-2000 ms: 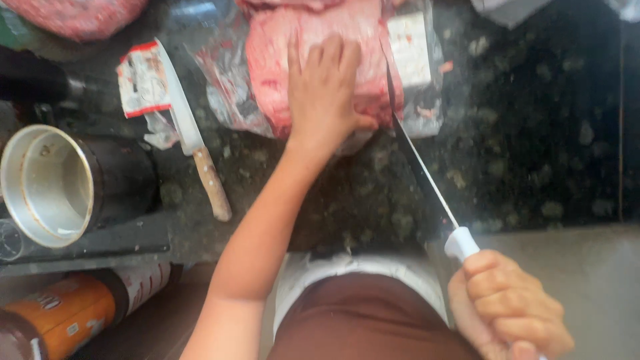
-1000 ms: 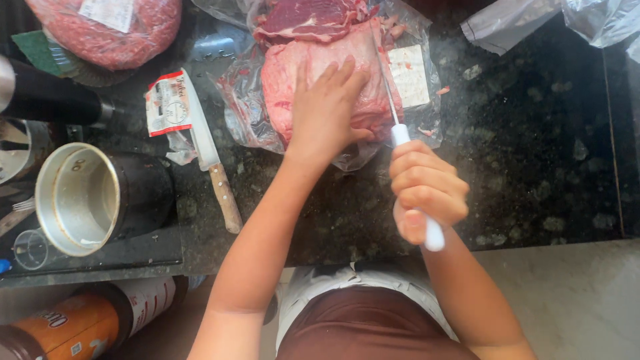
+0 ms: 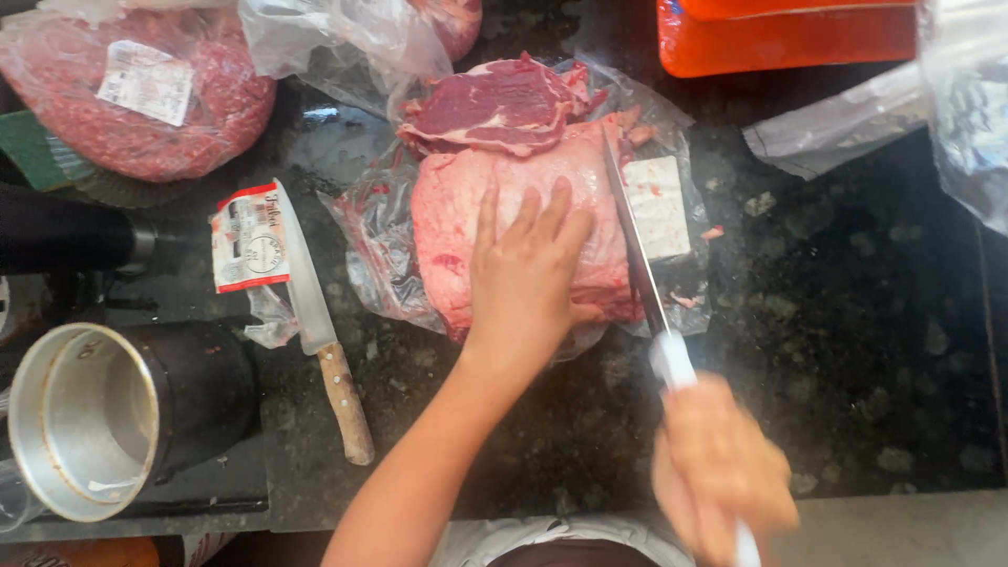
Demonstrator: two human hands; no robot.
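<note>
A large fat-covered piece of raw meat (image 3: 441, 213) lies on a plastic bag (image 3: 378, 260) on the dark stone countertop. My left hand (image 3: 528, 276) presses flat on its top with the fingers spread. In my right hand (image 3: 720, 472) is the white handle of a long knife (image 3: 642, 244), whose blade lies along the right end of the meat. That hand is blurred. A cut slab of red meat (image 3: 496, 106) rests at the far side of the piece. Right of the blade, a white pad or label (image 3: 657, 206) lies on the plastic.
Left of the meat lies a wooden-handled knife (image 3: 345, 402) beside a printed plastic wrapper (image 3: 250, 240). Further left are a metal pot (image 3: 83, 421) and bagged ground meat (image 3: 181, 79). Orange trays (image 3: 787, 43) and clear plastic bags (image 3: 843, 118) are at the back right.
My right hand, close to the meat one second ago, has drawn back toward my body with the knife. My left hand stays on the meat.
</note>
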